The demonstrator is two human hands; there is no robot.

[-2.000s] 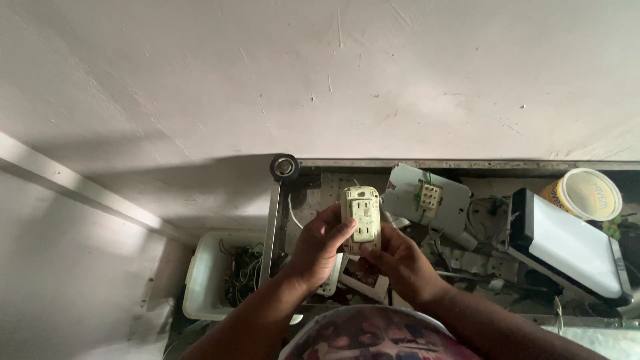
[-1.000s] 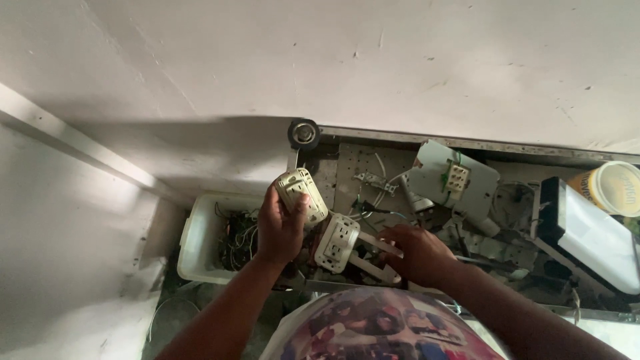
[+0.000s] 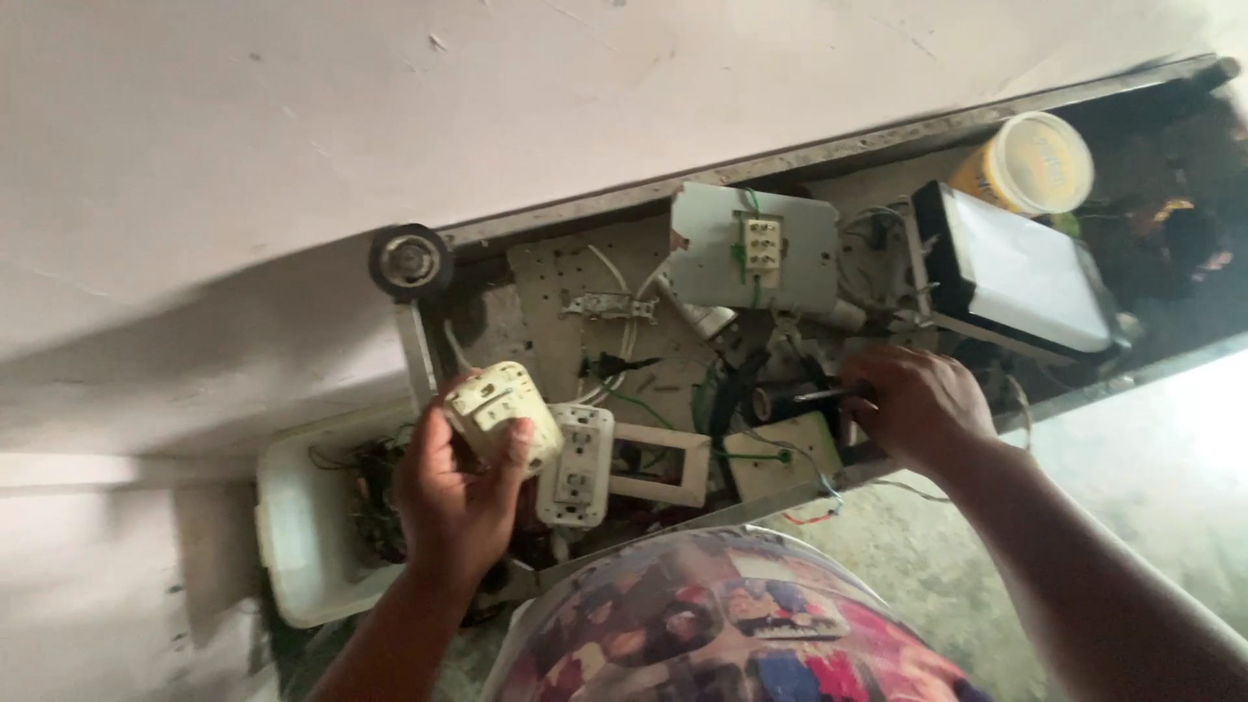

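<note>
My left hand [image 3: 463,487] holds a cream electrical outlet [image 3: 502,414], thumb across its face. Just right of it lies a white duplex outlet plate [image 3: 577,466], beside an empty rectangular cover frame [image 3: 682,463]. My right hand [image 3: 912,405] is closed on a thin dark-handled tool with a narrow metal shaft [image 3: 824,395], perhaps a screwdriver; its fingers hide most of the handle. The tool lies over a dark roll [image 3: 780,400]. A square cream plate with a green wire [image 3: 785,456] is below the shaft. Further back sits a grey metal plate [image 3: 707,253] bearing a white terminal block [image 3: 762,244].
The long metal tray [image 3: 780,161] has a raised rim and a caster wheel [image 3: 410,261] at its left corner. A lamp with a white panel [image 3: 1029,268] and a plastic tub [image 3: 1043,166] stand at the right. A white bin [image 3: 322,546] with wires is at the left.
The cream outlet, earlier in both hands, is now in my left hand alone. The white outlet plate and frame, near my right hand a second ago, lie in the tray. My right hand has moved right onto the tool.
</note>
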